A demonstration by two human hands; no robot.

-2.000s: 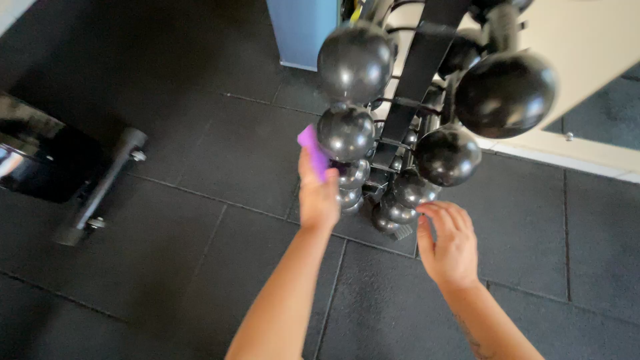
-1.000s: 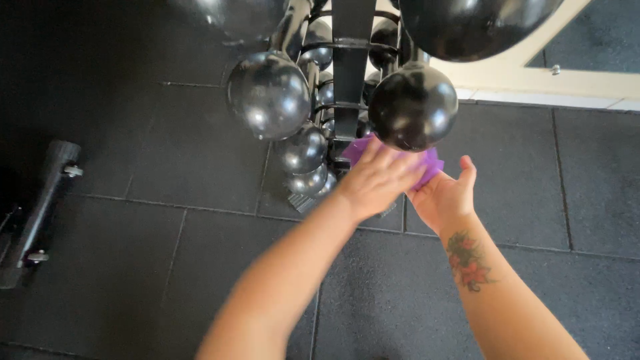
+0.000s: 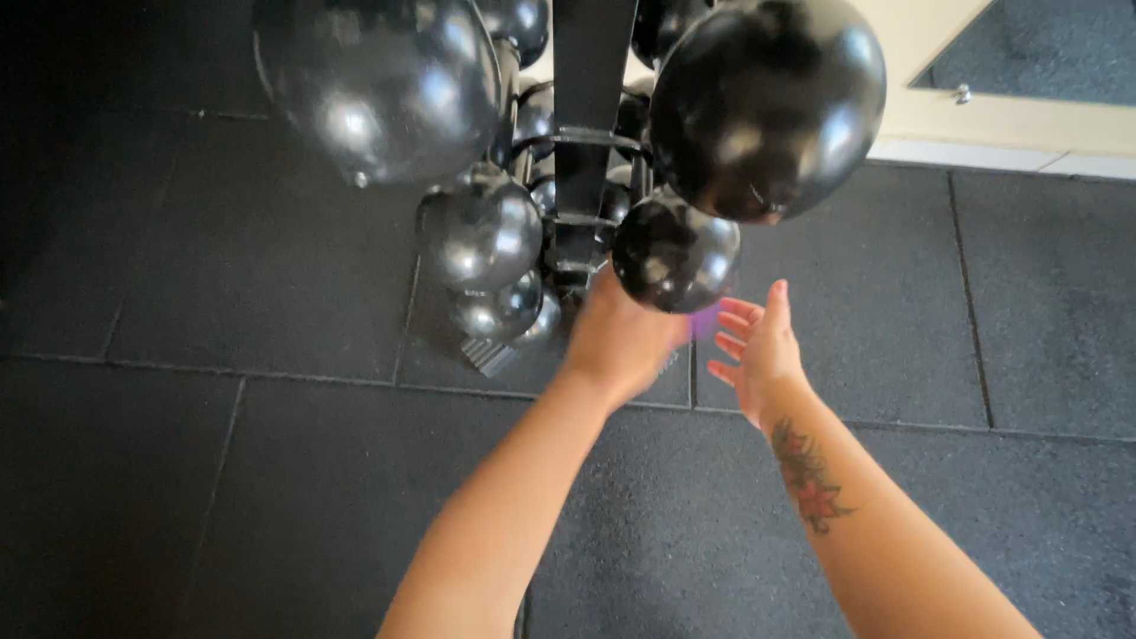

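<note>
A vertical rack point(image 3: 586, 53) carries black dumbbells with round heads on both sides. My left hand point(image 3: 626, 333) is low at the rack's right side, blurred, partly behind a lower dumbbell head point(image 3: 679, 253). Purple cloth point(image 3: 706, 321) shows between that hand and my right, mostly hidden behind the dumbbell head; the left hand appears to hold it. My right hand point(image 3: 759, 355) is just right of the cloth, palm turned inward, fingers spread and thumb up, with nothing visible in it. A larger dumbbell head point(image 3: 768, 106) hangs above both hands.
On the rack's left side are a large dumbbell head point(image 3: 382, 89) and several smaller ones below. Ribbed rack feet point(image 3: 488, 355) rest on the black rubber floor tiles point(image 3: 311, 461). A pale wall with a white baseboard point(image 3: 976, 155) and a mirror point(image 3: 1047, 53) stands at upper right.
My left hand, with the purple cloth, has moved from the rack's left side to its right side. My right hand, close against the cloth one second ago, is now a little apart. The view has shifted closer.
</note>
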